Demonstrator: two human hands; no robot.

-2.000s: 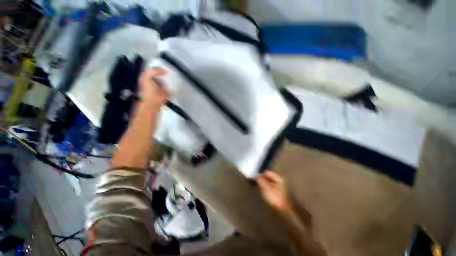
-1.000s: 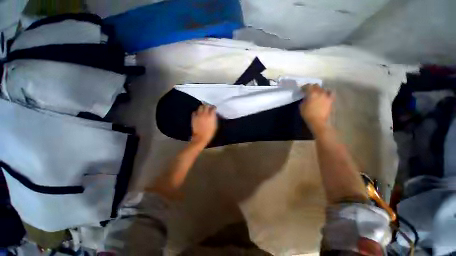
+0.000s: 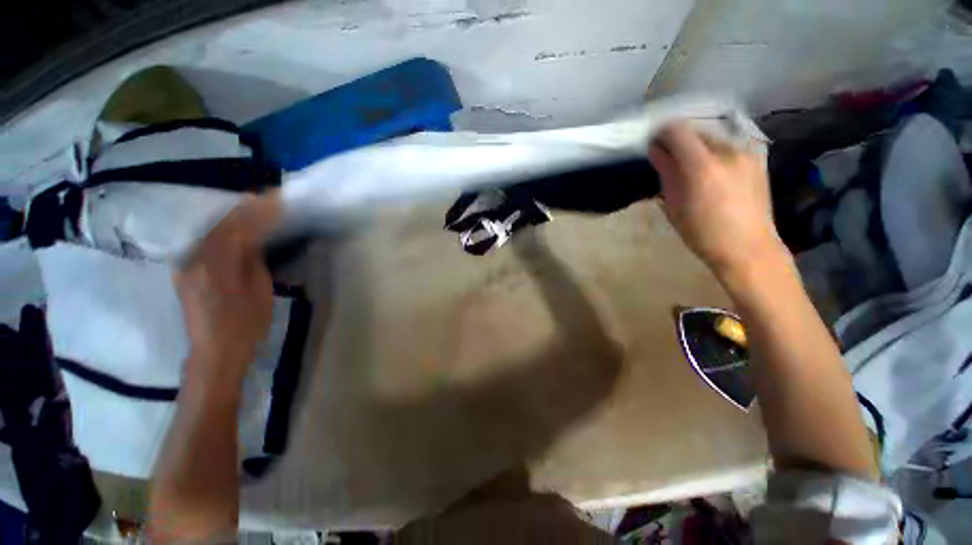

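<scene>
A garment panel (image 3: 469,160), white on top with black beneath, is stretched above the table and blurred by motion. My left hand (image 3: 229,282) is blurred and holds its left end. My right hand (image 3: 709,181) grips its right end. A small crumpled black-and-white piece (image 3: 492,221) lies on the table below the panel. The steam iron (image 3: 721,351), a dark pointed plate with a pale rim and orange-yellow handle, is on the right, partly hidden by my right forearm.
The tan pressing table cover (image 3: 448,341) lies under my hands. A pile of white panels with black bands (image 3: 117,319) is at the left. A blue object (image 3: 362,112) stands at the back against the white wall. White and grey layers (image 3: 917,373) are at the right.
The panel has been lifted off the table and stretched wide. My left hand has moved left, and the crumpled piece and the iron's plate now show.
</scene>
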